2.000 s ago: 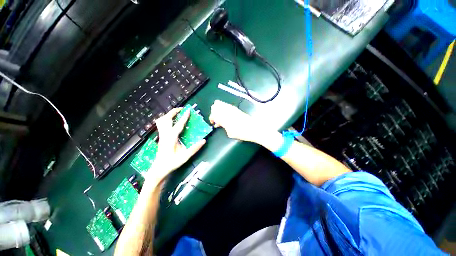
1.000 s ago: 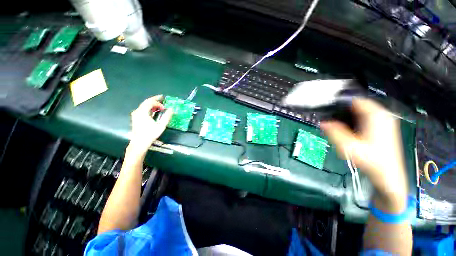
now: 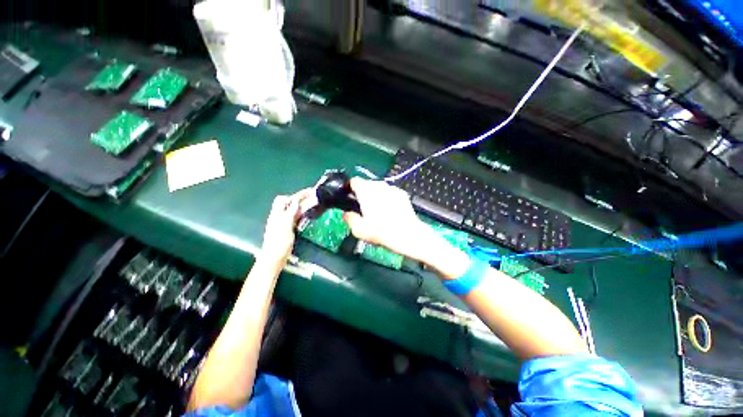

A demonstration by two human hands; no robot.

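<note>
My right hand (image 3: pixel 379 213), with a blue band at the wrist, is shut on the black barcode scanner (image 3: pixel 332 189). The scanner's head is over the leftmost green circuit board (image 3: pixel 327 231) of the row. My left hand (image 3: pixel 287 218) is at that board's left edge, beside the scanner; its fingertips are partly hidden, so I cannot tell if it grips the board. A second board (image 3: pixel 381 254) lies just right, partly under my right forearm. Another board (image 3: pixel 523 274) shows beyond the forearm, partly covered.
The black keyboard (image 3: pixel 489 208) lies behind the boards, with a white cable (image 3: pixel 489 130) across its left end. A yellow note (image 3: pixel 195 165) and a black mat (image 3: pixel 73 138) with boards are at left. White sticks (image 3: pixel 580 319) and a tape roll (image 3: pixel 699 333) are at right.
My right hand has moved from the right side to the leftmost board with the scanner. My left hand stays by that board. The view has shifted left.
</note>
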